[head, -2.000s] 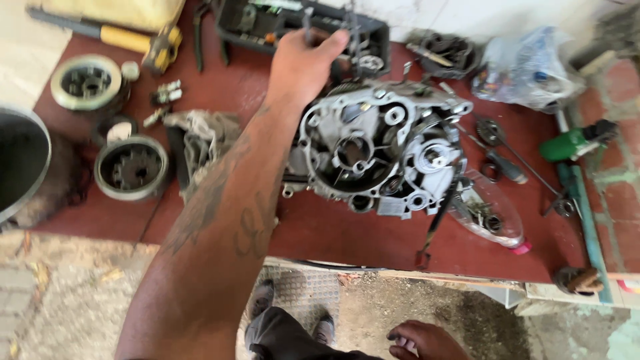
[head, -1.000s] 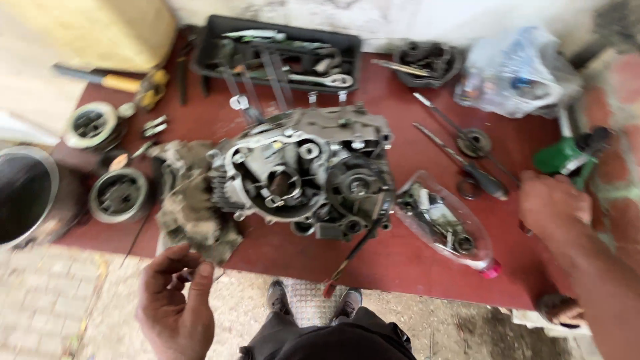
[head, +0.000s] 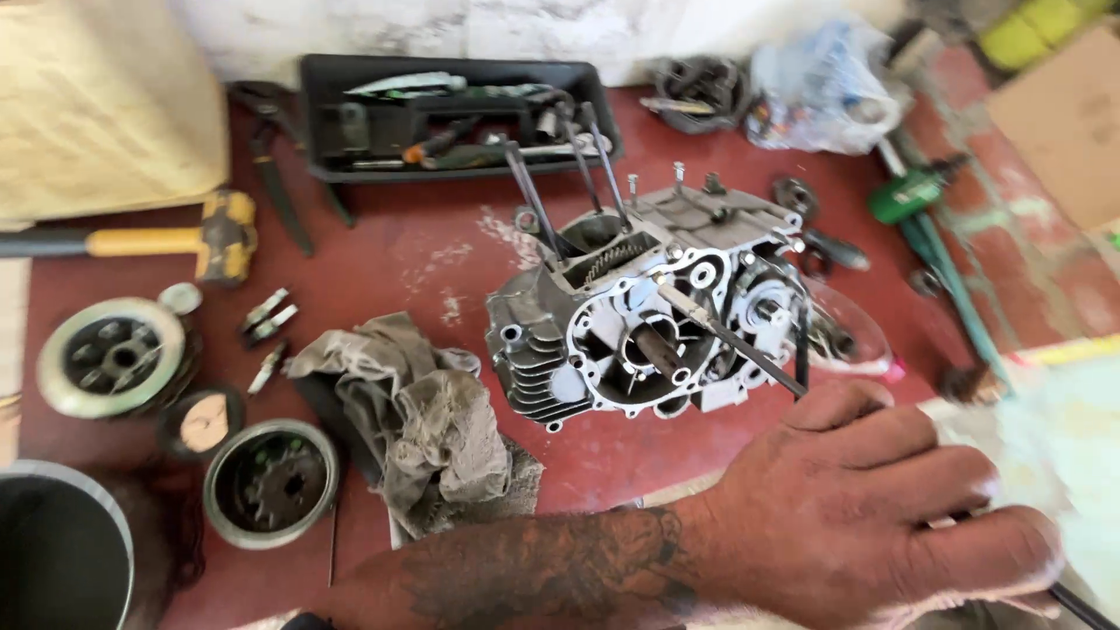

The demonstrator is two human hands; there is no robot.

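My left hand (head: 884, 507) reaches in from the lower left, back up and fingers curled. It is closed around a long dark tool shaft (head: 744, 346) with a silvery tip. That tip is over the open side of a motorcycle engine crankcase (head: 647, 324); whether it touches is unclear. The crankcase stands on the red tabletop with its studs (head: 525, 197) pointing up and a shaft end (head: 661, 350) showing in the round opening. A dark rod end (head: 1081, 608) shows below my fingers. My right hand is not in view.
A grey rag (head: 437, 429) lies left of the crankcase, near a clutch basket (head: 271, 486) and a round metal part (head: 114, 357). Behind are a black tool tray (head: 455, 175), pliers (head: 280, 184) and a yellow-headed hammer (head: 227, 238). A plastic tray of parts (head: 862, 332) sits right.
My left hand was open near the rag one second ago; it is now at the right, closed on the tool shaft. My right hand, earlier at the table's right side, has left the view.
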